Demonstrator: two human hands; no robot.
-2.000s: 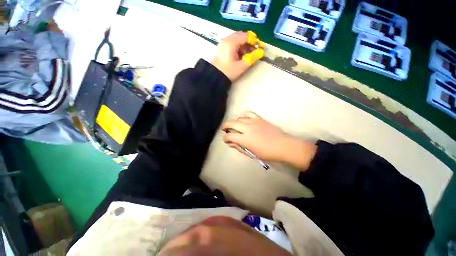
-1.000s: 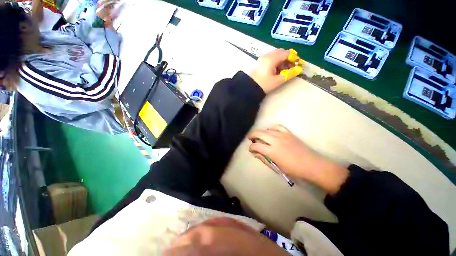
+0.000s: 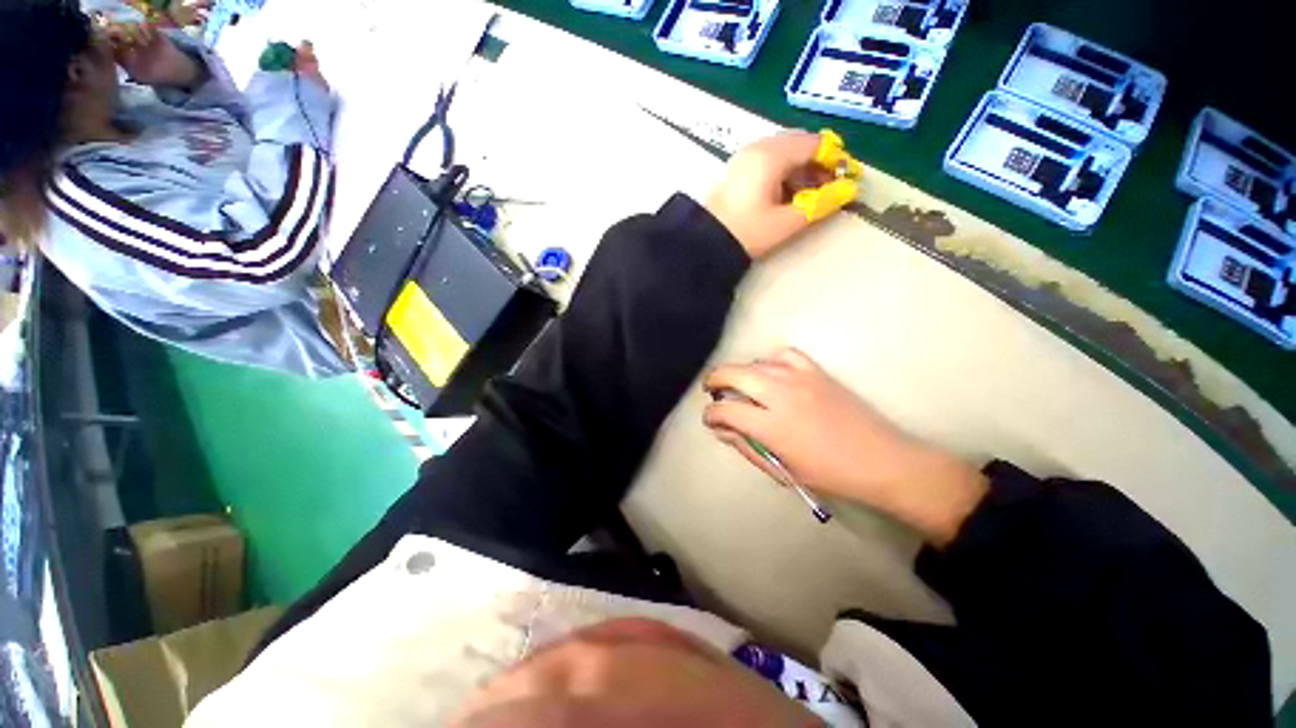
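Observation:
My left hand [image 3: 786, 188] is at the belt-side edge of the beige work mat [image 3: 881, 334], with yellow finger cots [image 3: 829, 178] on its fingertips. Something tiny and pale shows between the cots; I cannot tell what it is. A thin grey pointed tool [image 3: 688, 135] lies beyond this hand, pointing left; whether it is held is hidden. My right hand [image 3: 803, 427] rests on the mat with its fingers curled round a slim green and metallic pen-like tool [image 3: 786, 478], whose end sticks out towards me.
A green belt [image 3: 910, 157] beyond the worn metal edge carries several light-blue open cases [image 3: 1039, 159]. At left stand a black box [image 3: 444, 296] with a yellow label, dark pliers [image 3: 431, 138] and a blue round piece [image 3: 553, 262]. A person in a grey striped jacket [image 3: 213, 213] sits far left.
The camera view has shifted, bringing more of the seated person into view. The cases on the belt have shifted slightly right since one second ago. Both my hands keep nearly the same pose.

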